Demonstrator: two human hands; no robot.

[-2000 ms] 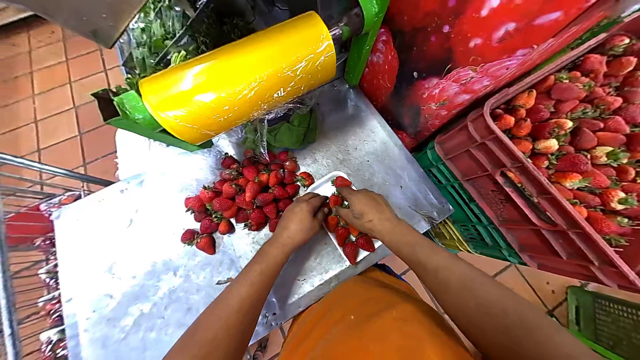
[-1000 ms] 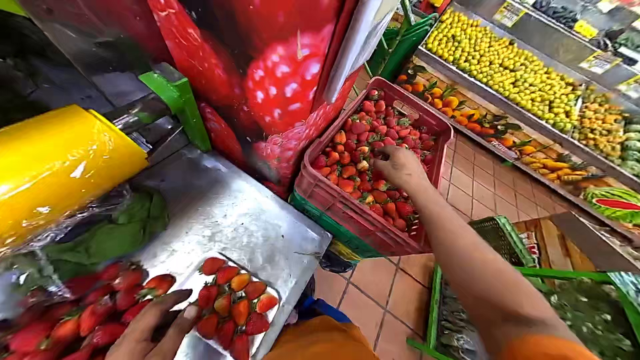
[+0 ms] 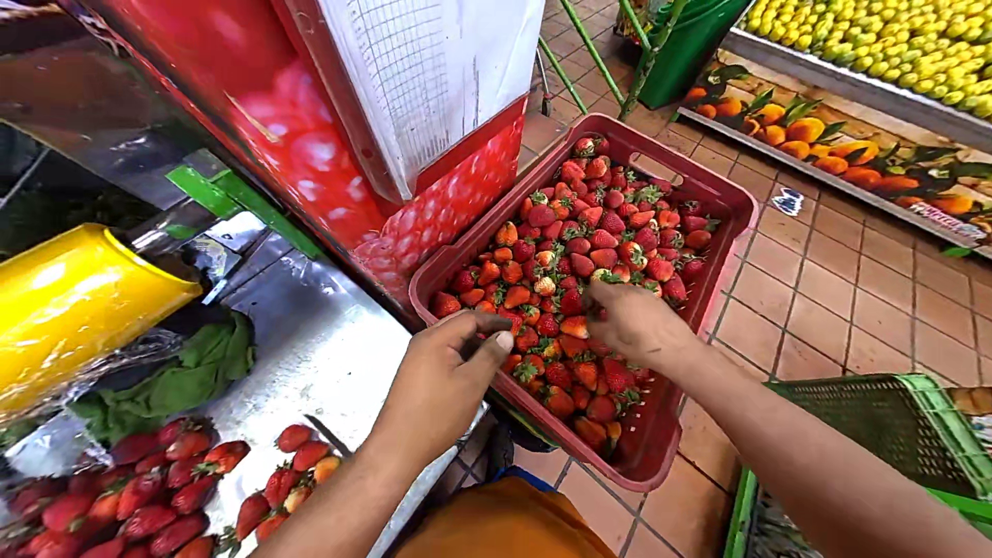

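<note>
A red plastic crate [image 3: 717, 306] full of strawberries [image 3: 577, 267] stands right of the metal table. My right hand [image 3: 635, 322] reaches down among the strawberries; its fingertips are partly hidden, so a hold on a fruit cannot be made out. Over the crate's near left edge is my left hand [image 3: 449, 364], thumb and fingers apart, with no fruit visible between them. On the table, more strawberries [image 3: 298, 473] lie in a small group beside my left forearm, which hides part of them. A larger pile of strawberries [image 3: 132, 496] lies farther left.
A yellow roll [image 3: 85, 310] and a green cloth [image 3: 174, 380] lie on the metal table [image 3: 325, 333]. A panel with strawberry print [image 3: 310, 139] rises behind the crate. Green crates [image 3: 868, 426] stand at the lower right, and a fruit display [image 3: 876, 46] is beyond the tiled floor.
My left hand has moved from the strawberries on the table to the red crate's edge. My right hand, at the white tray two seconds ago, is in the crate. The view has swung right.
</note>
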